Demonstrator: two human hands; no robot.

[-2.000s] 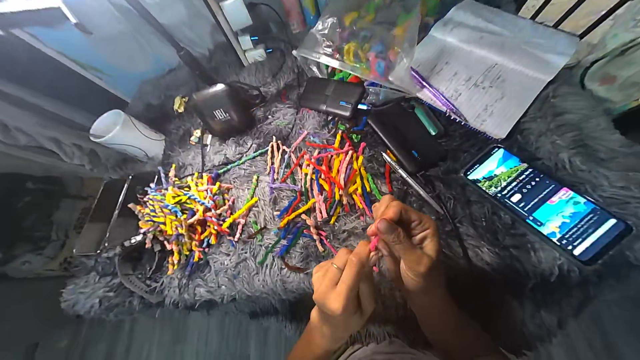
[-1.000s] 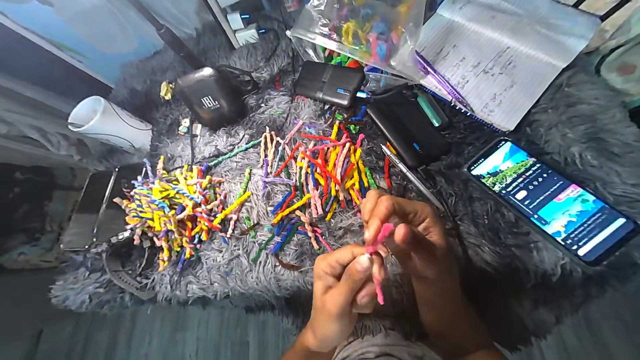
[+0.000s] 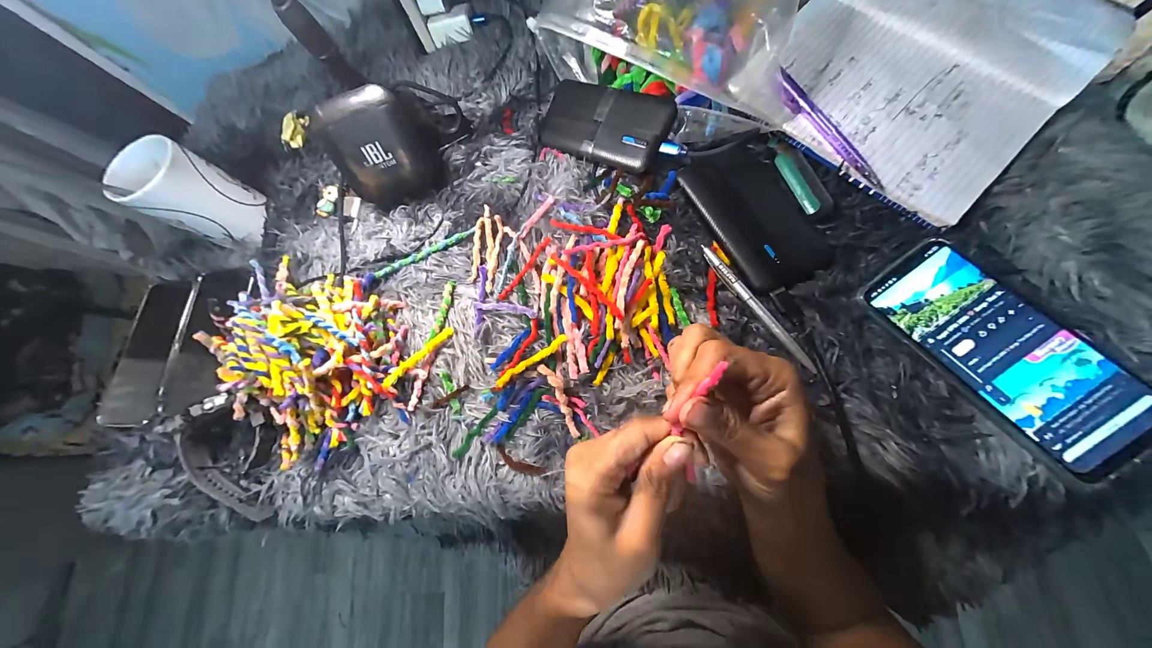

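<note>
A short pink fuzzy strand [image 3: 709,378] is pinched between both hands near the front edge of the gray fur cover. My left hand [image 3: 625,504] grips its lower part with thumb and forefinger, and the end pokes out below. My right hand [image 3: 742,409] pinches it higher up, fingertips close to my left ones; one tip sticks up past the thumb. Just beyond the hands, loose colored strands [image 3: 589,297] lie spread out. Farther left is a dense heap of twisted multicolored pieces [image 3: 310,351]. The middle of the pink strand is partly hidden by fingers.
A lit smartphone [image 3: 1012,360] lies at right, below an open notebook [image 3: 936,99]. A silver pen [image 3: 756,310] rests beside black power banks [image 3: 760,216]. Behind are a clear plastic bag [image 3: 756,54] and a black JBL case [image 3: 382,144]. A white cup [image 3: 184,184] lies at left.
Both hands keep hold of the pink strand, and their fingers have shifted along it. Its lower end hung longer below the fingers one second ago.
</note>
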